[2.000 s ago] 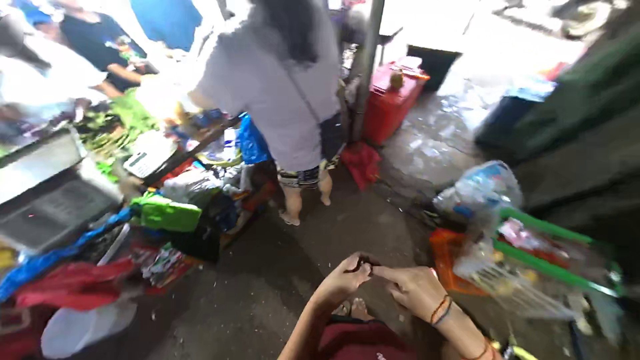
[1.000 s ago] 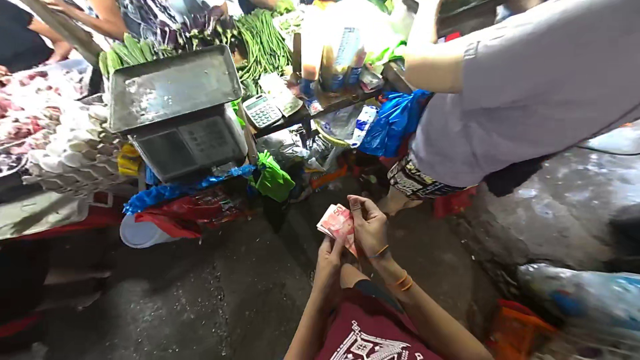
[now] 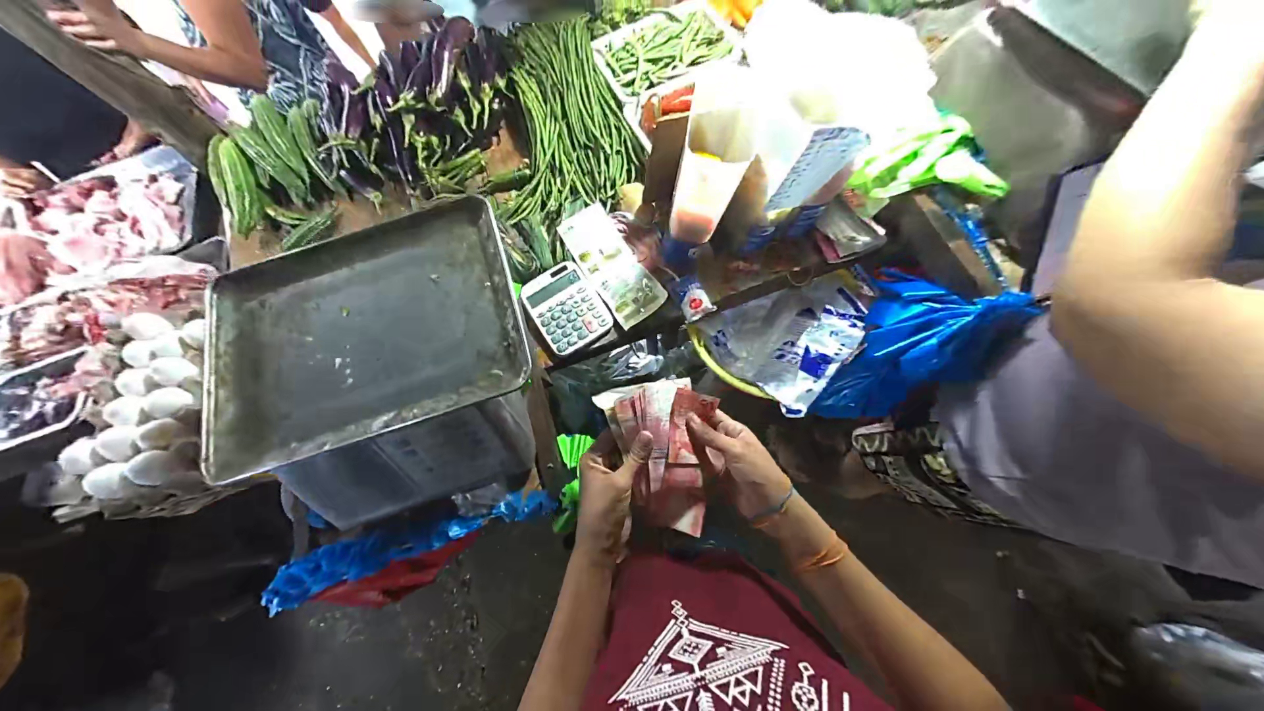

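Note:
Several red and pale banknotes (image 3: 660, 449), partly fanned, are between my two hands in front of my maroon shirt. My left hand (image 3: 610, 484) grips their left side, its thumb on top. The notes' upper right part is pinched between the thumb and fingers of my right hand (image 3: 741, 456). Just beyond them, a white calculator (image 3: 568, 308) lies beside a greenish banknote (image 3: 614, 265) on the stall's edge. A weighing scale with a wide metal tray (image 3: 365, 336) stands to the left of the notes.
Eggs (image 3: 143, 405) and trays of raw meat (image 3: 109, 212) lie at the left. Behind the scale are eggplants (image 3: 425, 84), long beans (image 3: 573, 118) and ridged green gourds (image 3: 262, 158). A blue plastic bag (image 3: 918, 341) hangs by a person in a grey shirt (image 3: 1086, 444), close on the right.
The view has swung left and closer to the stall. The notes, held narrower a second ago, are now spread between both hands. The person at the right has an arm extended across the upper right.

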